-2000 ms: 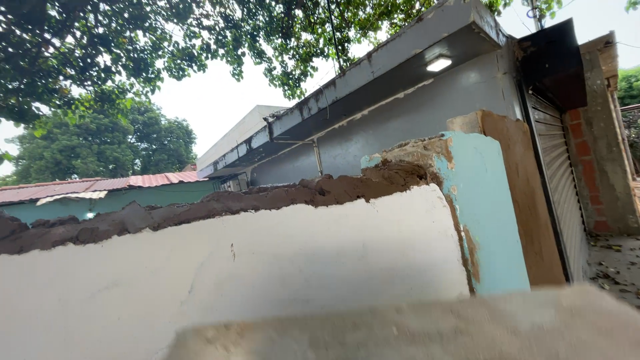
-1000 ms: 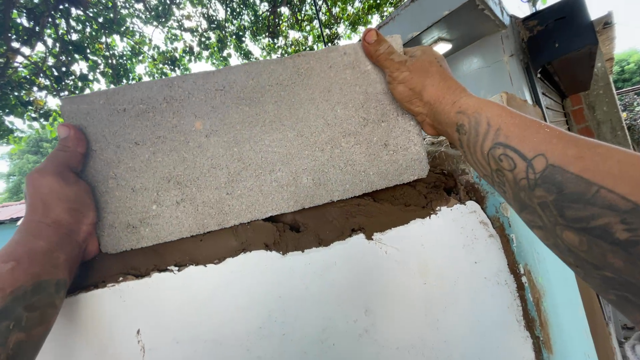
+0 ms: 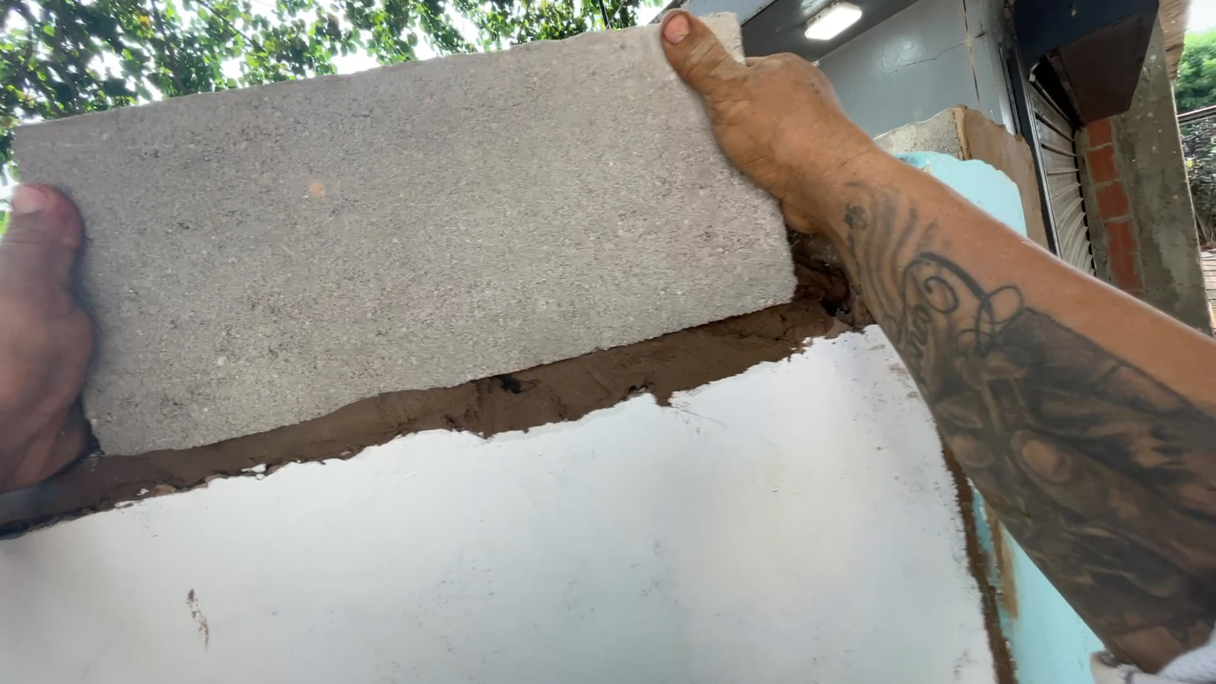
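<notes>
A large grey concrete block stands lengthwise over a brown mortar bed along the top of a white plastered wall. My left hand grips the block's left end, thumb on the near face. At its upper right corner my right hand holds on, thumb over the face and the other fingers mostly hidden behind. The block's lower edge meets the mortar, which shows below it as a rough strip. Its right end is close to a lump of mortar beneath my right wrist.
A light-blue pillar rises at the wall's right end. Behind it are a grey building with a lit lamp, a roller shutter and a brick column. Tree leaves hang behind the block.
Two seconds ago the mortar bed lay uncovered, with a blurred grey surface low in view and no hands seen. A second ago both hands held the block over the mortar, much as now.
</notes>
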